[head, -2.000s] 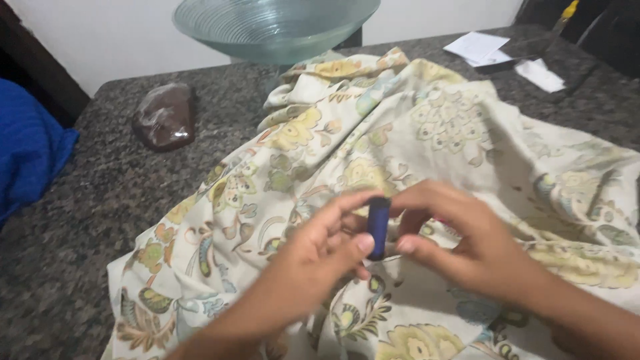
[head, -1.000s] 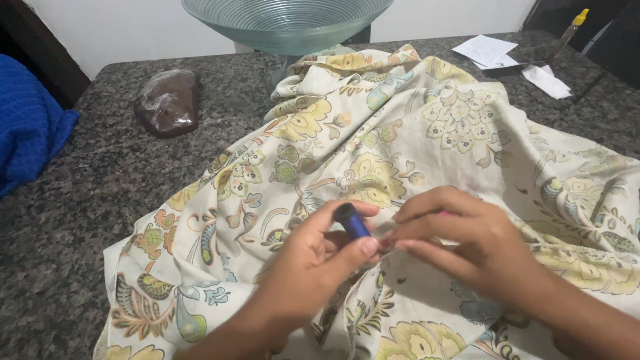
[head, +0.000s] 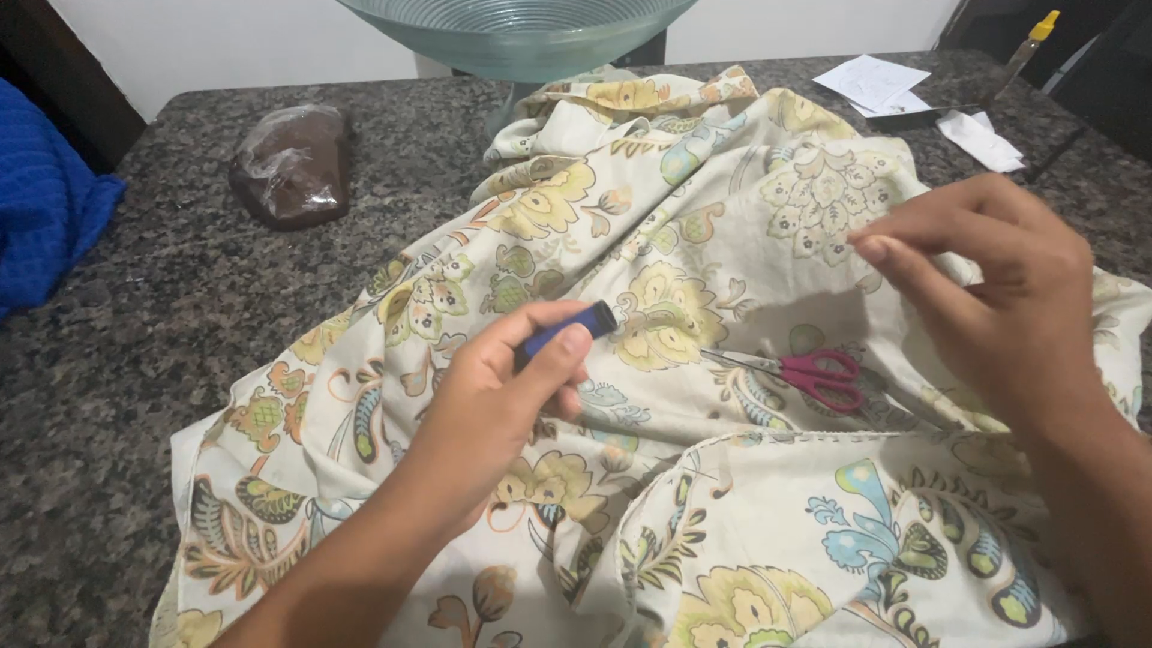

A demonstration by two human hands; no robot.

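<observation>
My left hand (head: pixel 504 387) holds a spool of dark blue thread (head: pixel 569 329) between thumb and fingers, its black end tilted up to the right. To the right and higher, my right hand (head: pixel 999 279) has thumb and index fingertip pinched together; any thread between them is too fine to see. Beneath both hands spreads a cream floral cloth (head: pixel 558 486) with a stitched hem. Small scissors with pink handles (head: pixel 819 378) lie on the cloth between my hands, their blades toward the spool.
On the speckled granite counter (head: pixel 396 171) are a brown lump in clear plastic wrap (head: pixel 292 166), a glass bowl (head: pixel 522 36), papers (head: pixel 873 85), a crumpled white tissue (head: pixel 981 139) and a yellow-capped bottle (head: pixel 1026 54). Blue fabric (head: pixel 40 198) hangs at the left edge.
My right hand has moved up and right, away from the spool, so the hands are far apart. The scissors now show on the cloth. My left hand still holds the spool.
</observation>
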